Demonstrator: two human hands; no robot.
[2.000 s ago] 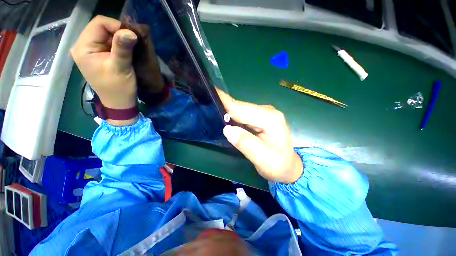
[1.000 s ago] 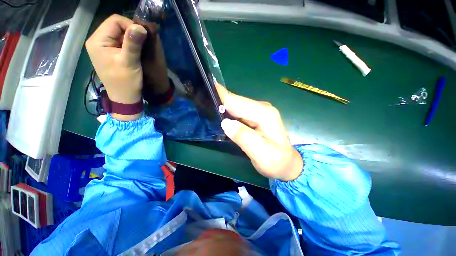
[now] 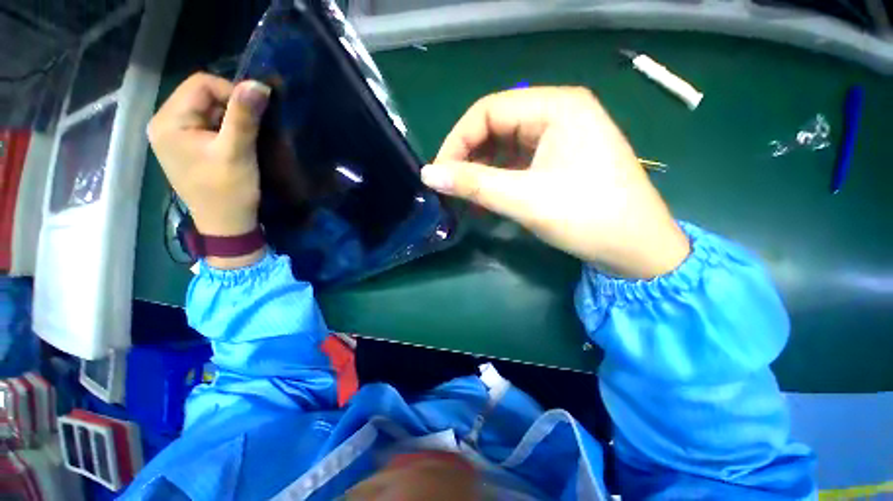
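A tablet [image 3: 328, 166] is held up tilted over the green bench, its dark glossy face toward me. Clear protective film [image 3: 370, 73] overhangs its upper right edge. My left hand [image 3: 211, 147], with a dark red wristband, grips the tablet's left edge, thumb on the face. My right hand [image 3: 558, 171] is at the tablet's right edge, thumb and forefinger pinched together there; whether they hold the film or the edge is hard to tell. A small round spot shows at the tablet's lower right corner.
On the green mat [image 3: 744, 245] lie a white tube [image 3: 668, 81], a blue stick [image 3: 848, 139], clear scraps [image 3: 805, 137] and gold tweezers [image 3: 651, 165], mostly hidden by my right hand. White foam trays [image 3: 88, 250] stand left; another [image 3: 548, 18] runs behind.
My right hand has let go of the tablet's lower right corner and moved up and right along its edge. The tablet's face has turned more toward me. The view has shifted slightly.
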